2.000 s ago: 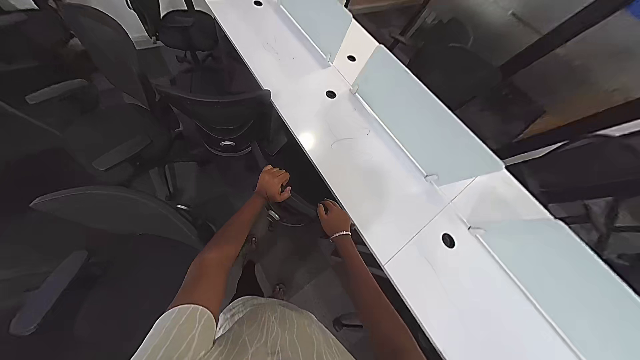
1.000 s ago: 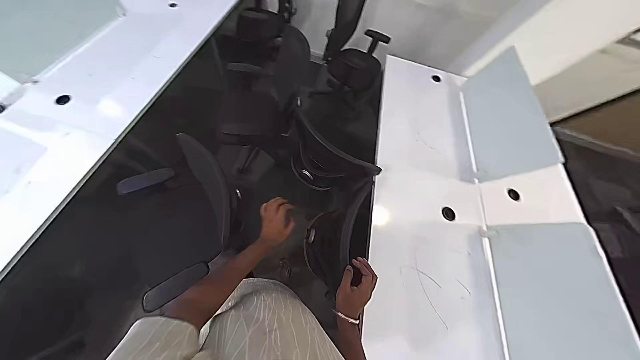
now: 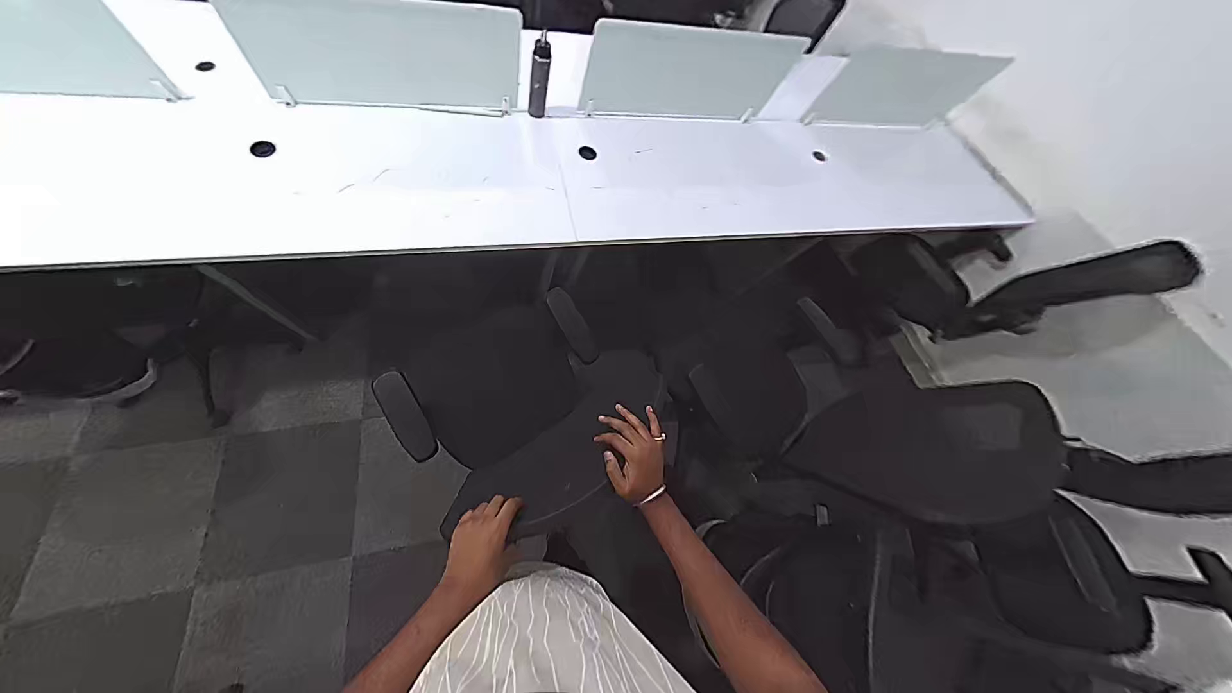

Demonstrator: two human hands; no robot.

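Note:
A dark office chair [image 3: 558, 462] with two padded armrests stands right in front of me, its backrest nearest my body and its seat toward the desk. My left hand [image 3: 484, 539] rests with its fingers over the left end of the backrest's top edge; whether they grip it firmly is hard to tell. Above the right part of the same backrest is my right hand [image 3: 635, 452], fingers spread, a ring on one finger and a bracelet at the wrist. Nothing is held in it, and contact with the chair cannot be made out.
A long white desk [image 3: 414, 207] with frosted divider panels [image 3: 693, 72] and cable holes runs across the far side. On it, between panels, stands a dark cylindrical object [image 3: 540, 77]. More office chairs [image 3: 934, 448] crowd the right, near a white wall [image 3: 1116, 125]. Carpet tiles [image 3: 279, 491] cover the floor at left.
The view has swung round strongly to face a long desk. My left hand, which was raised a second ago, is now on a chair's backrest; my right hand has left the desk edge.

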